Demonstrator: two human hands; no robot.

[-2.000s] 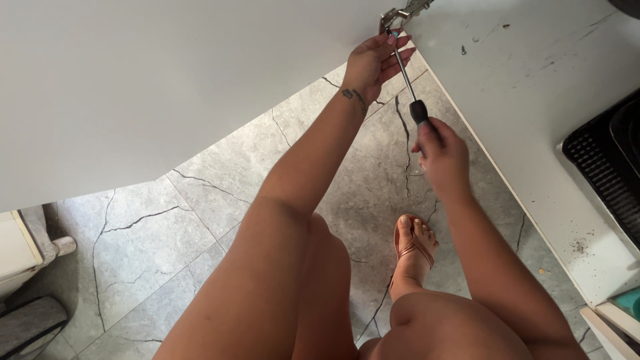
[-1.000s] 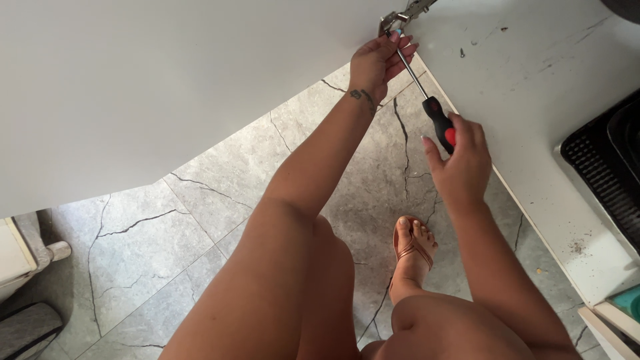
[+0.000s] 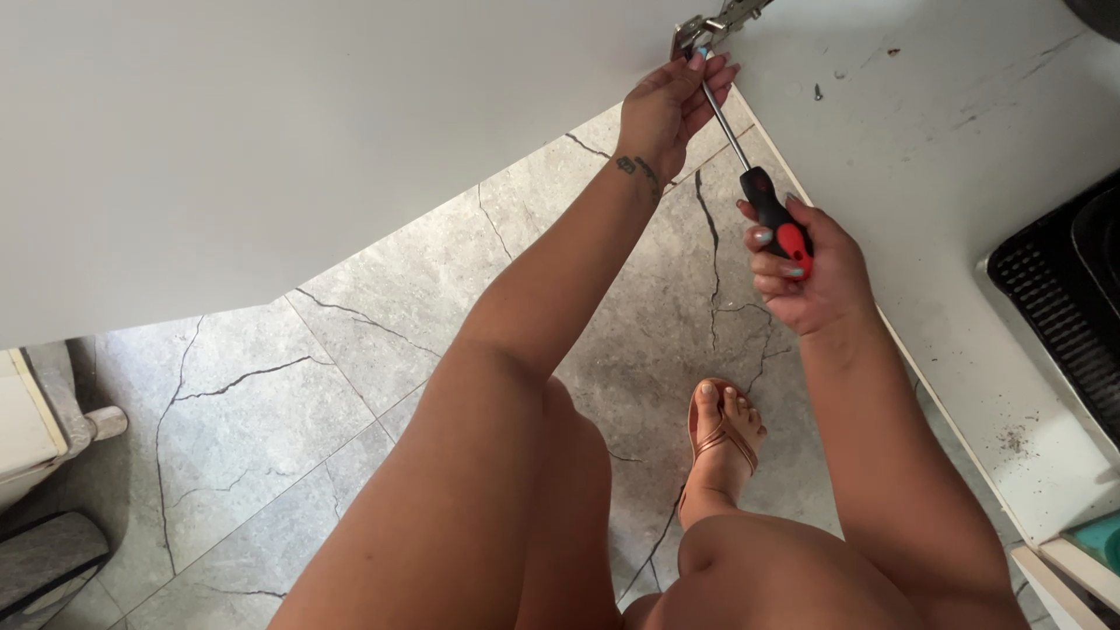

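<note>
My right hand [image 3: 809, 262] is wrapped around the black-and-red handle of a screwdriver [image 3: 763, 197]. The steel shaft runs up and left to a metal cabinet hinge [image 3: 704, 33] at the corner of a white door panel [image 3: 262, 149]. My left hand [image 3: 678, 101] is at the hinge, its thumb and finger near the screwdriver's tip and the other fingers spread behind the shaft. Whether it pinches the tip, a screw or the hinge is not clear. A loose screw [image 3: 818, 92] lies on the white cabinet floor [image 3: 884, 166] to the right.
A black perforated tray or rack [image 3: 1063, 289] stands on the cabinet floor at the right, with dark crumbs [image 3: 1015, 440] near the front edge. My sandalled foot [image 3: 722, 437] rests on the cracked-pattern tiles [image 3: 262, 411]. A teal object [image 3: 1098, 538] shows at the lower right.
My right hand was beside the screwdriver handle with its fingers loosened one second ago; now its fingers are closed around it. My left hand has stayed at the hinge.
</note>
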